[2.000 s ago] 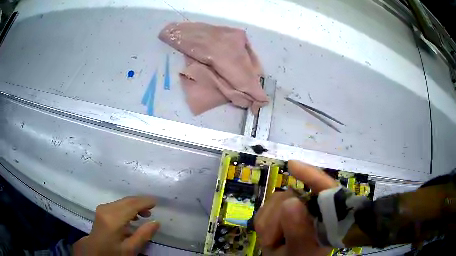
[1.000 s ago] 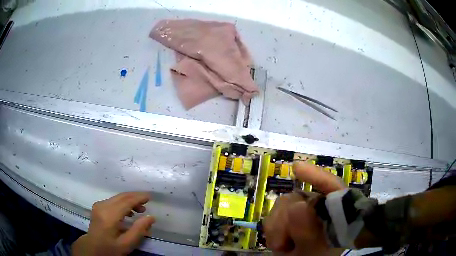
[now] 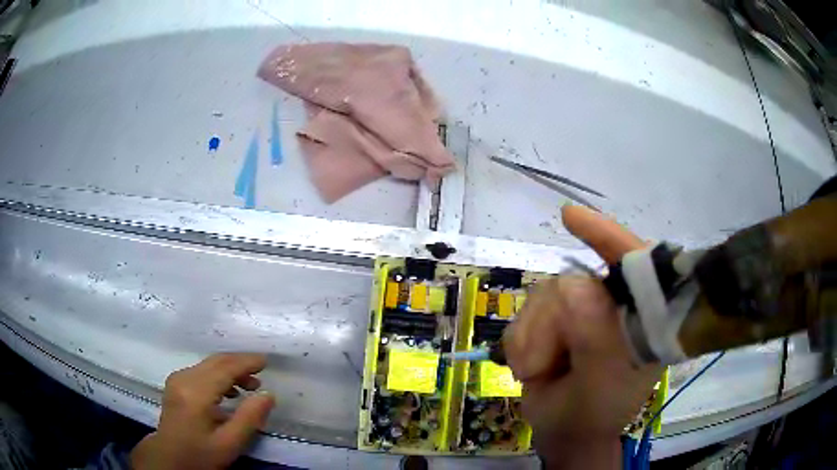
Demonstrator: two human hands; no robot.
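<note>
My right hand (image 3: 574,344) is closed around the glue dispensing gun (image 3: 766,285), a thick brown-tan cylinder with black parts and white wrap that enters from the right. Its pale blue nozzle (image 3: 472,354) points left, over the gap beside the yellow transformer (image 3: 412,372) of the leftmost board. Whether the tip touches anything cannot be told. The circuit board panel (image 3: 456,367) has bright yellow-green edges and lies in the track; my right hand hides much of its right part. My left hand (image 3: 209,410) is empty, fingers apart, over the track left of the panel.
A crumpled pink cloth (image 3: 367,110) lies on the bench beyond the metal rail (image 3: 303,233). Pale blue slivers (image 3: 248,172) and a small blue dot (image 3: 214,144) are left of it. Metal tweezers (image 3: 546,174) lie to its right. A thin blue cord (image 3: 686,386) shows at lower right.
The gun and my right hand have moved up and tilted. The nozzle has gone from the leftmost board's lower end to beside its transformer. The view has shifted slightly; my left hand is nearly still.
</note>
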